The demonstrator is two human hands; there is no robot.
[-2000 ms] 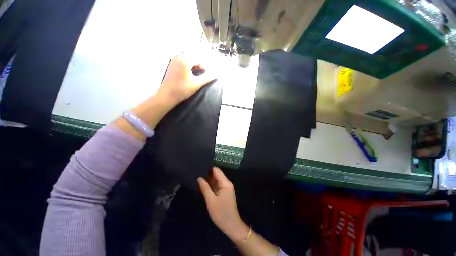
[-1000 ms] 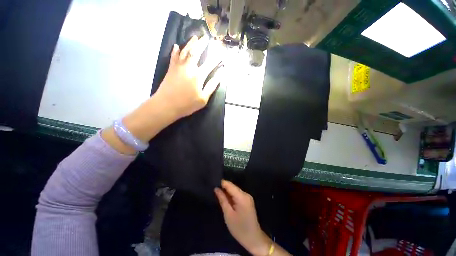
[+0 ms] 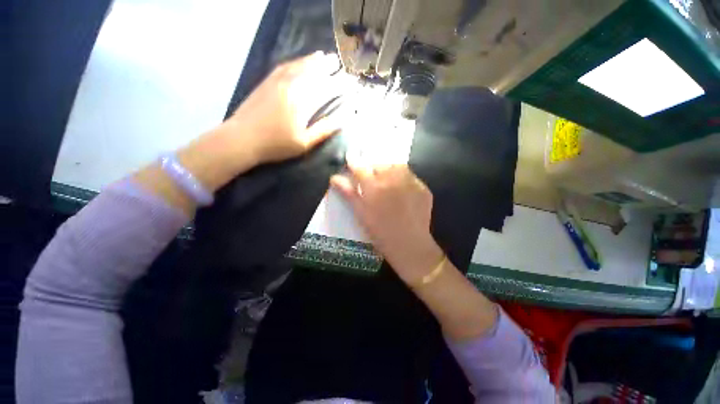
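A dark garment panel (image 3: 260,213) lies on the machine bed left of and below the needle and hangs over the table's front edge. My left hand (image 3: 292,106) lies flat on it, fingers apart, just left of the presser foot (image 3: 369,77); glare hides the fingertips. My right hand (image 3: 388,207) is in front of the needle, its fingers bent at the panel's right edge; whether they pinch the cloth cannot be told. Dark cut pieces (image 3: 466,158) lie right of the needle, partly behind my right hand.
The machine head (image 3: 489,39) and its green control panel (image 3: 545,87) overhang the right. Blue and yellow-green snips (image 3: 580,241) and a small dark tray (image 3: 679,238) lie at the right. Dark cloth (image 3: 39,87) lies far left. A red basket (image 3: 553,335) is below the table.
My right hand has moved up from the table's front edge to near the needle. The panel reaches farther up past the needle, and its lower right edge has shifted left. My left hand stays beside the foot.
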